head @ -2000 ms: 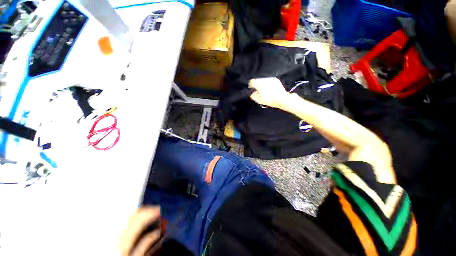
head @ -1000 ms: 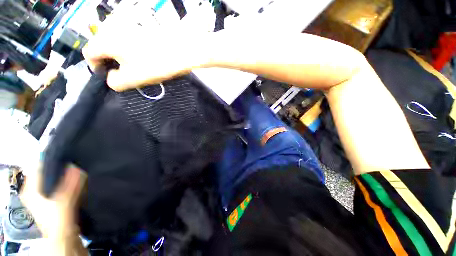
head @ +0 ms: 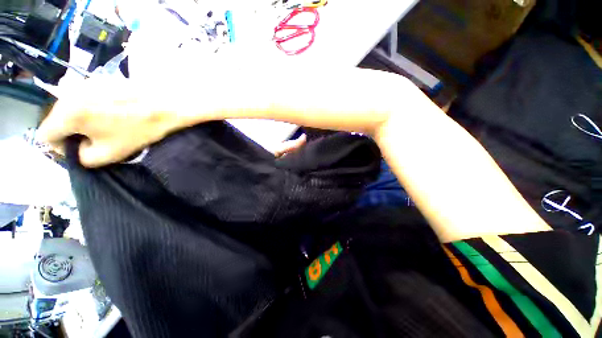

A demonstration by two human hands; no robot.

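A black, finely striped garment (head: 178, 257) is spread across the front and left of the head view. My right hand (head: 99, 129) is at the far left, its arm reaching across from the right. Its fingers are closed on the garment's upper edge and hold it up, with the cloth hanging below. A small bit of skin, apparently fingertips of my left hand (head: 292, 146), shows at the garment's edge near the middle. The rest of that hand is hidden by cloth, so its grip cannot be made out.
Red-handled scissors (head: 296, 31) lie on the white table (head: 356, 30) at the top. A grey box with a round grille (head: 55, 267) is at the lower left. A cardboard box (head: 455, 36) stands at the upper right. Black cloth with white cord loops (head: 521, 112) lies on the right.
The garment has come up into view from the pile side. My right hand has moved from the pile to the far left, holding it. My left hand, blurred at lower left a second ago, is now mostly hidden.
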